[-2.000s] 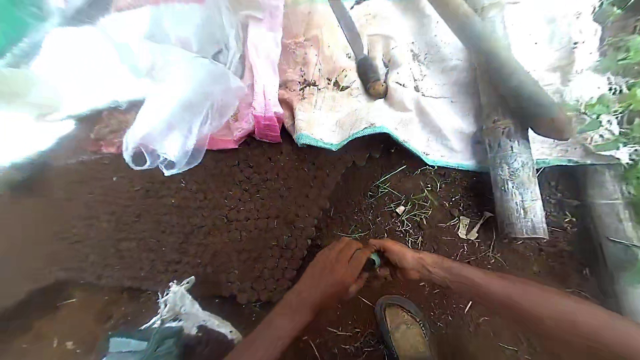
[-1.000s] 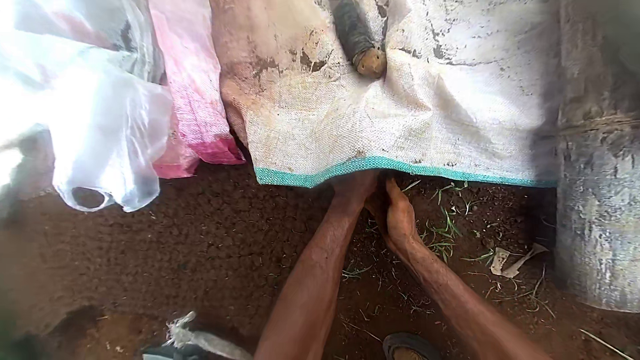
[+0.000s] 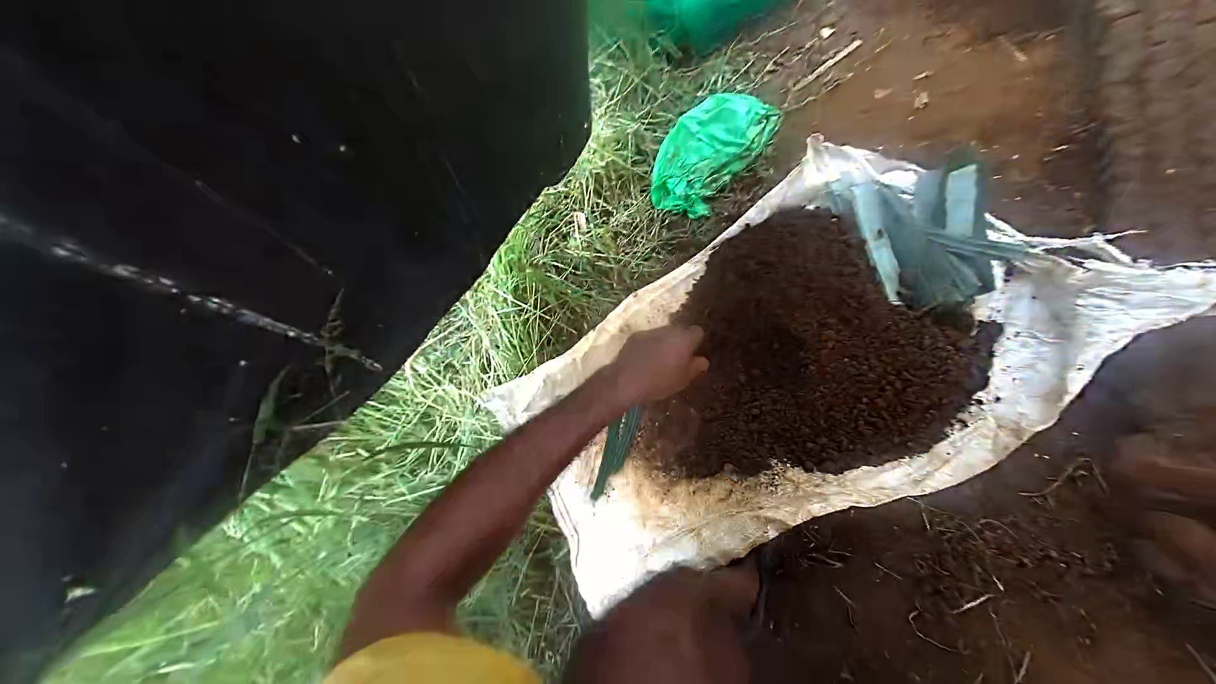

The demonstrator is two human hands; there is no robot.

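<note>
My left hand [image 3: 662, 363], fingers curled and blurred, is at the left edge of a heap of dark crumbly soil [image 3: 817, 351]. The soil lies on a spread white woven sack [image 3: 741, 518]. Dull green strips [image 3: 617, 451] lie or hang just below my left wrist; whether the hand holds them I cannot tell. More grey-green strips [image 3: 917, 233], blurred, lie at the upper right of the heap. At the right edge is a blurred patch of skin, and I cannot tell if it is my right hand or a foot.
A large black sheet-like surface [image 3: 237, 190] fills the upper left. Grass [image 3: 532, 285] runs between it and the sack. A crumpled green plastic bag [image 3: 712, 152] lies beyond the sack, with another green thing [image 3: 708, 19] behind. Bare ground with twigs [image 3: 950, 589] lies at the lower right.
The view has swung widely to the soil heap. Earlier, both hands were close together by the green-edged sack; now my left hand reaches over the white sack, apart from any visible second hand.
</note>
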